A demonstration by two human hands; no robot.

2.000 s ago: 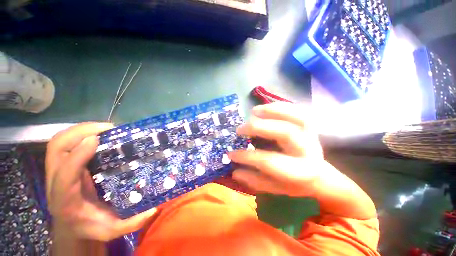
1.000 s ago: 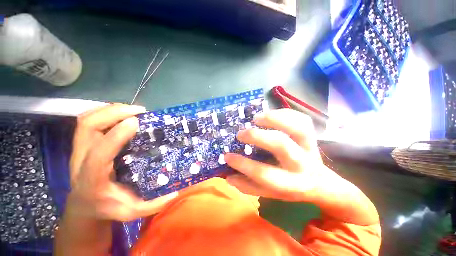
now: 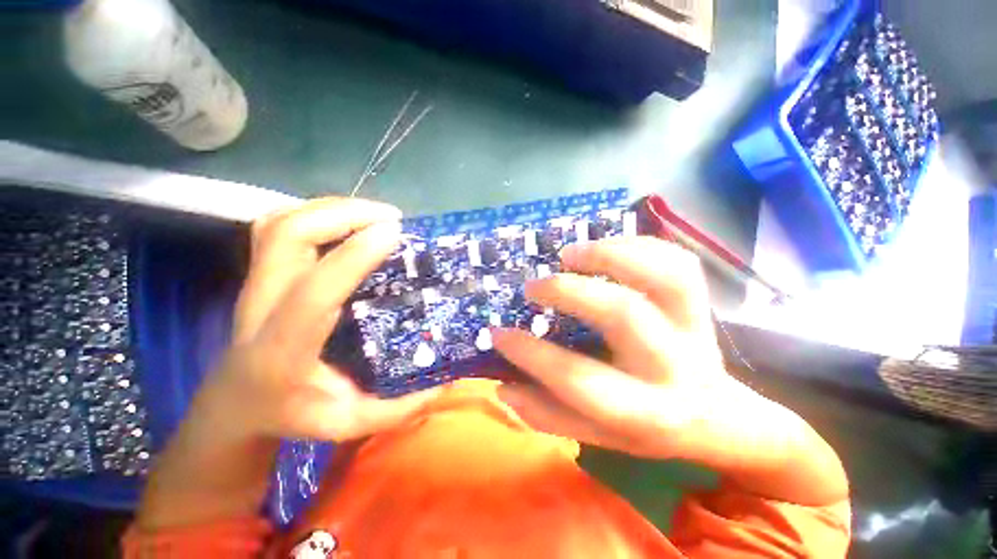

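A blue PCB panel with rows of black and silver parts and round white components lies between my hands, parts side up, above my lap. My left hand grips its left end, fingers over the top edge and thumb along the lower edge. My right hand is at its right end, fingertips resting on the components; its thumb is mostly hidden. Thin metal tweezers lie on the green mat just beyond the panel. The red clamp handles lie past its right corner, partly behind my right hand.
The dark blue solder pot stands at the top. A white bottle is at upper left. A blue bin of panels is at left; another bin sits upper right, with part of a blue container at the right edge.
The view has shifted, so the bench things appear further right and more of the bottle and left bin shows. Both hands still hold the panel; my right fingertips remain on its face.
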